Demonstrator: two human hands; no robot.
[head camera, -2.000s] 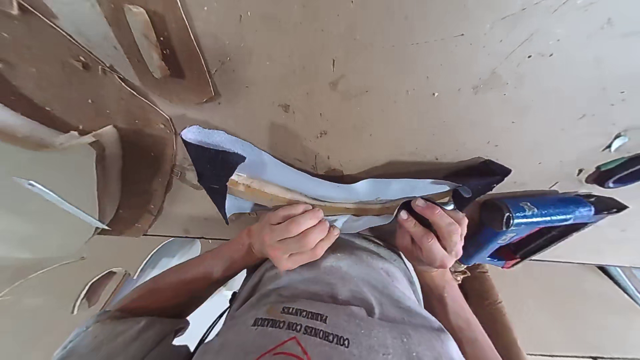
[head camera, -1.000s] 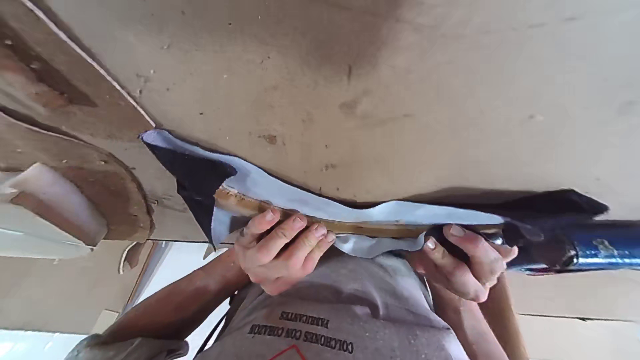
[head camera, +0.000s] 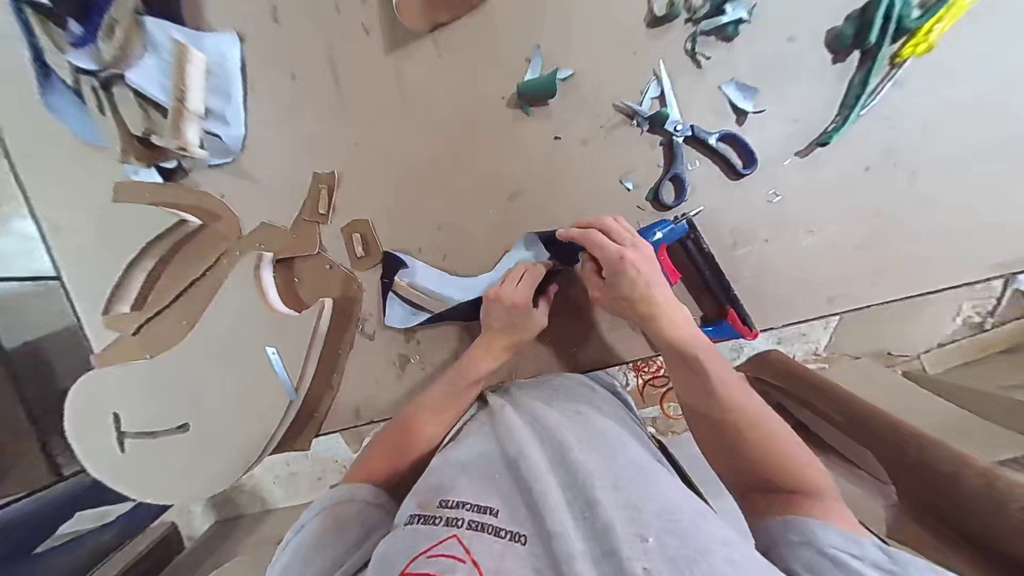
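Observation:
A curved strip of dark fabric with a white backing (head camera: 456, 286) lies on the table with a thin wooden piece (head camera: 422, 297) along its inside. Its right part is between my two hands. My left hand (head camera: 516, 306) grips the lower edge near the middle. The fingers of my right hand (head camera: 620, 268) pinch the dark right end. Just right of that hand lies a blue and black tool with red parts (head camera: 724, 324), possibly a staple gun, partly hidden by my hand and forearm.
Scissors (head camera: 678, 136) lie beyond my right hand, among green scraps (head camera: 538, 86). Cardboard shapes (head camera: 300, 240) and a rounded pale board (head camera: 184, 416) are at the left. Fabric-covered pieces (head camera: 224, 88) sit at the upper left, green and yellow material (head camera: 880, 60) at the upper right.
My right hand has moved onto the strip's dark right end, which is now folded up between my hands. The view has shifted widely, showing more of the table.

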